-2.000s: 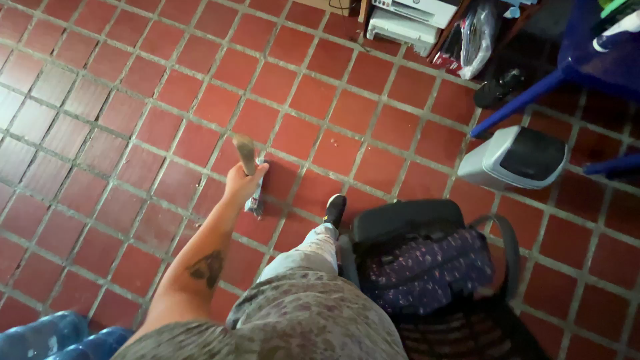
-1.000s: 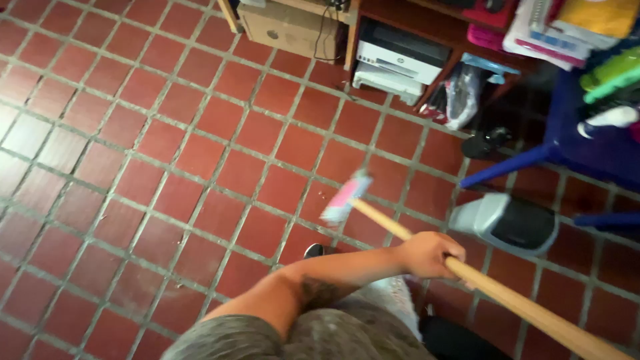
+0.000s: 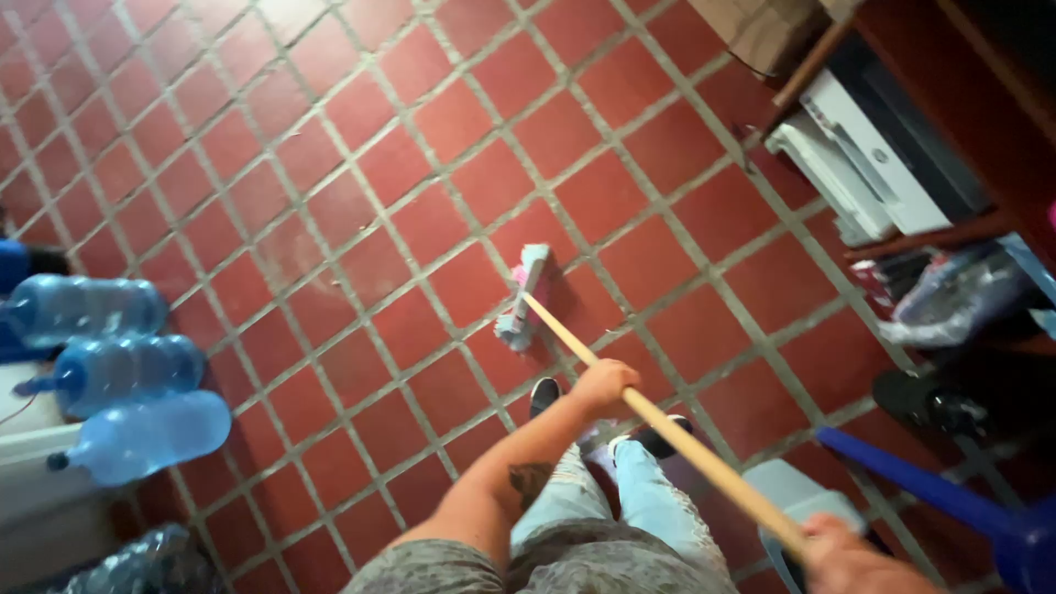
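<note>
A push broom with a pale wooden handle [image 3: 709,462] slants from the lower right toward the middle of the view. Its head [image 3: 522,297], grey and pink with light bristles, rests on the red tiled floor [image 3: 412,223] ahead of my shoes. Partway down the handle, my left hand [image 3: 606,386] is closed around the wood. My right hand [image 3: 850,553] grips the upper part of the handle at the lower right edge, slightly blurred, and the handle's far end is hidden.
Several large blue water bottles [image 3: 148,437] lie at the left. A grey bin [image 3: 800,495] stands beside my right hand, near a blue plastic furniture leg [image 3: 916,478]. A shelf at the right holds a white printer [image 3: 874,157] and plastic bags [image 3: 949,305]. Dark shoes [image 3: 928,404] sit below it.
The broom handle, held by only one visible hand a second ago, now shows my right hand on it too. The view has swung, bringing the water bottles into sight at the left.
</note>
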